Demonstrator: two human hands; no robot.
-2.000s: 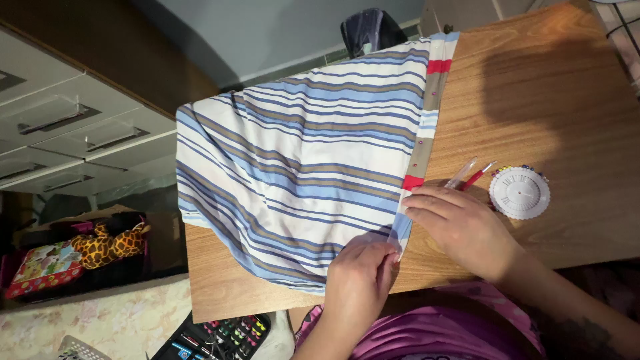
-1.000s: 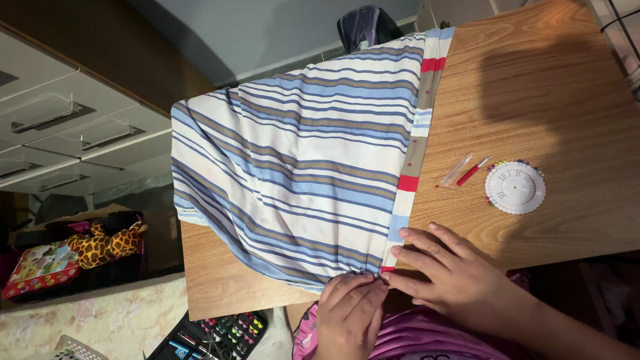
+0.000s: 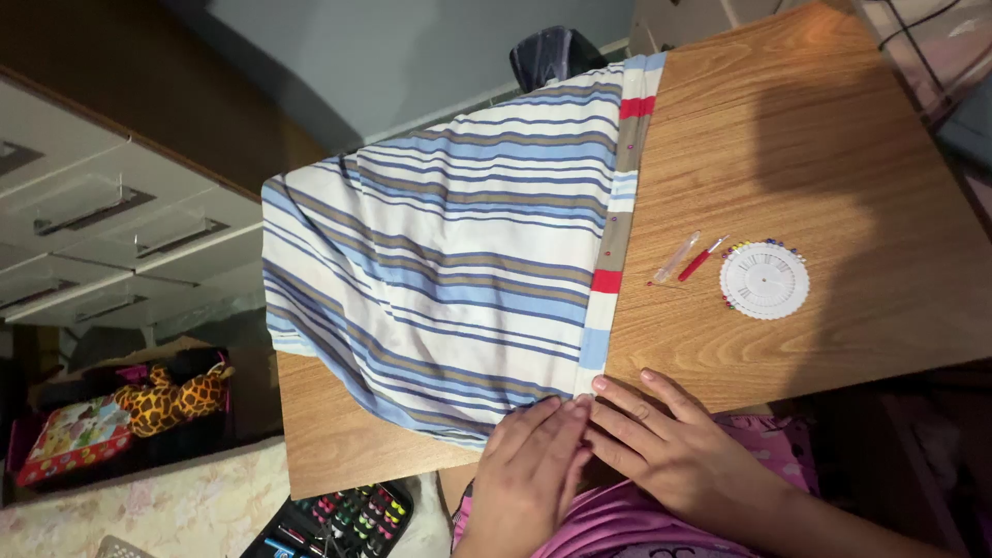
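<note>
A striped cloth (image 3: 465, 232) in white, blue and brown lies over the wooden table. Along its right edge runs a folded band (image 3: 606, 281) with several ball-headed pins in it. At the near end of that band my left hand (image 3: 527, 457) grips the cloth edge, its fingertips together. My right hand (image 3: 659, 434) rests beside it, fingers spread, its fingertips at the band's corner. A red-handled seam ripper (image 3: 694, 264), its clear cap (image 3: 676, 256) and a loose pin (image 3: 649, 284) lie right of the cloth, near a white pin wheel (image 3: 764, 280).
The table's (image 3: 775, 155) near edge runs just under my hands. Below left is a case of thread spools (image 3: 356, 515). Drawers (image 3: 85, 209) stand at the left, above a box with a giraffe-patterned soft toy (image 3: 174, 399). A dark lined bin (image 3: 554, 58) stands behind the table.
My right hand has moved from on top of the band to beside its near end, with fingers more spread. My left hand has shifted toward the band's near corner.
</note>
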